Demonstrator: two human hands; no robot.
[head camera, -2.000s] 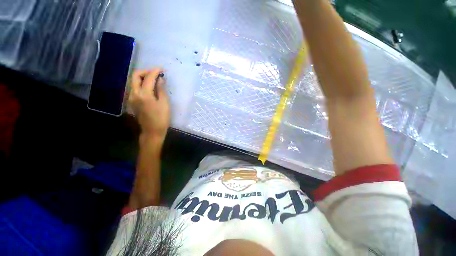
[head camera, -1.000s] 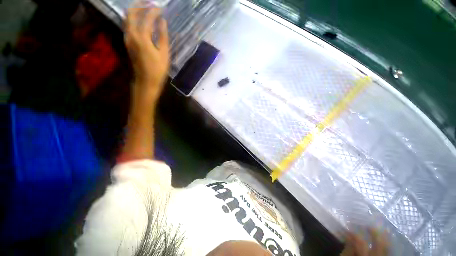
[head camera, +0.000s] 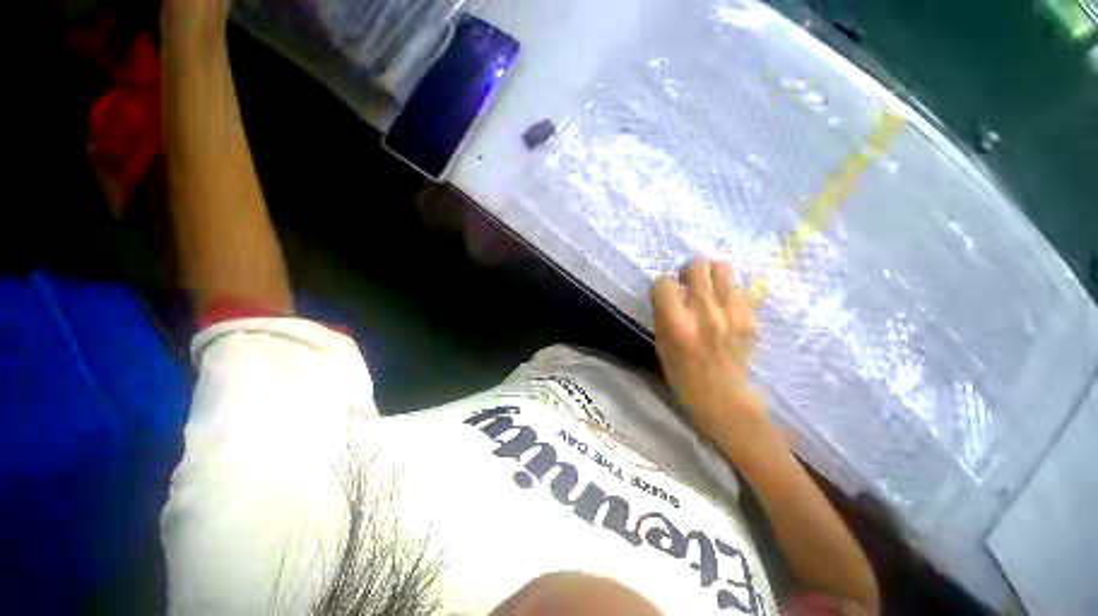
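A clear, glaring blister tray or sheet (head camera: 843, 319) lies along the white work surface in front of me, over the yellow tape (head camera: 825, 205). My right hand (head camera: 708, 319) rests on it near the bench's front edge, fingers bent and close together. I cannot tell whether they grip the plastic. A small black piece, like a plastic housing (head camera: 539, 134), lies by the tray's left end. My left forearm runs up to the top left edge; my left hand is cut off there.
A dark smartphone (head camera: 454, 99) lies left of the black piece. Stacked clear trays (head camera: 361, 42) stand beyond it. A white flat sheet (head camera: 1054, 511) is at the lower right. The green belt (head camera: 951, 66) runs along the back. A blue bin (head camera: 84, 421) and red plastic (head camera: 127, 120) are below left.
My left hand has moved from the stacked trays up out of the picture. My right hand has come from the lower right onto the clear plastic, whose glare now spreads farther left.
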